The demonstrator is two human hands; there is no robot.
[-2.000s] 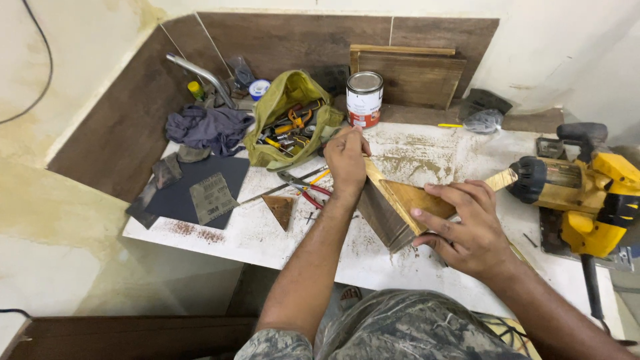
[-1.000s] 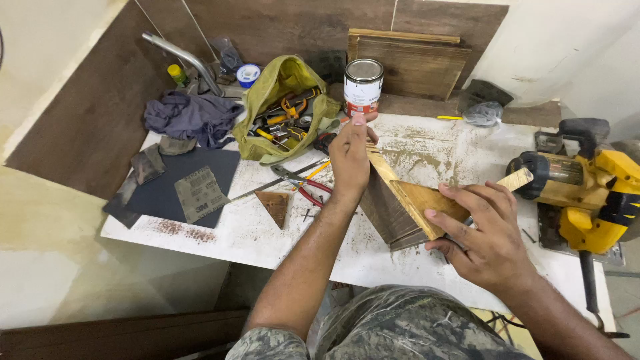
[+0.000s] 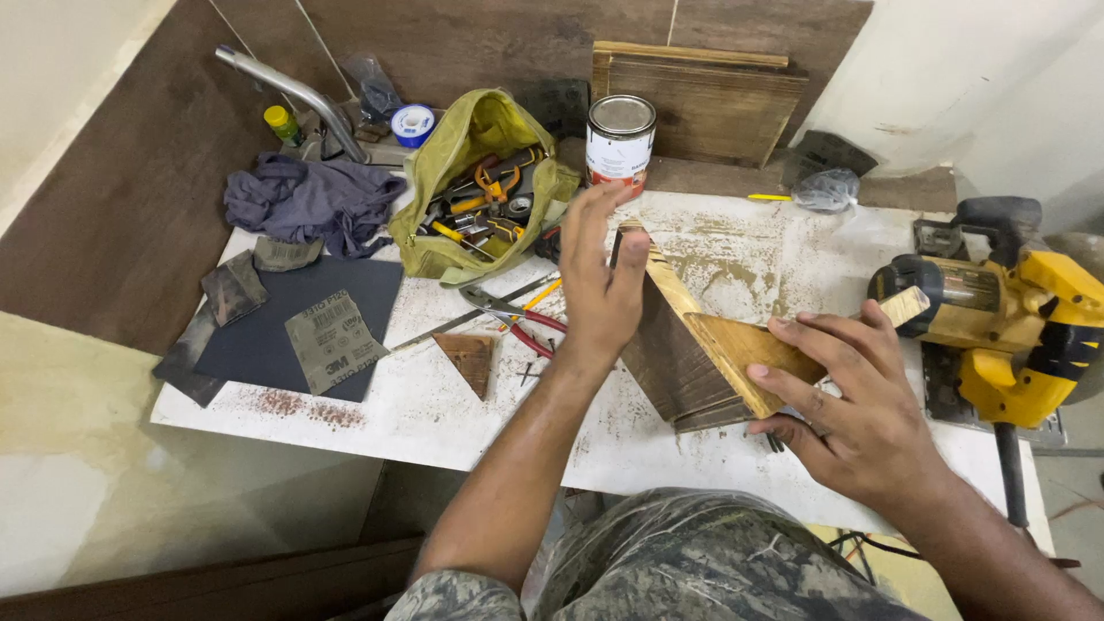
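Note:
My right hand (image 3: pixel 849 405) holds a wooden piece made of joined boards (image 3: pixel 686 362), its fingers and thumb around a triangular wooden bracket (image 3: pixel 755 349) at the near end. A light wooden strip end (image 3: pixel 904 309) shows beyond those fingers. My left hand (image 3: pixel 604 276) is at the far end of the piece, fingers raised and apart; whether its palm touches the wood is hidden. Left of that wrist lie pliers with red handles (image 3: pixel 526 323), a yellow pencil (image 3: pixel 543 293) and a loose wooden triangle (image 3: pixel 470 360).
An open tool bag (image 3: pixel 423 246), a metal can (image 3: pixel 621 147) and a grey cloth (image 3: pixel 310 203) stand or lie toward the back. Sandpaper pieces (image 3: pixel 336 341) are at left. A yellow circular saw (image 3: pixel 1009 319) is at right. A framed wooden panel (image 3: pixel 707 112) leans on the backboard.
The fingers of my left hand, earlier closed on the far end of the wood, have lifted and spread. My right hand keeps its hold on the near end.

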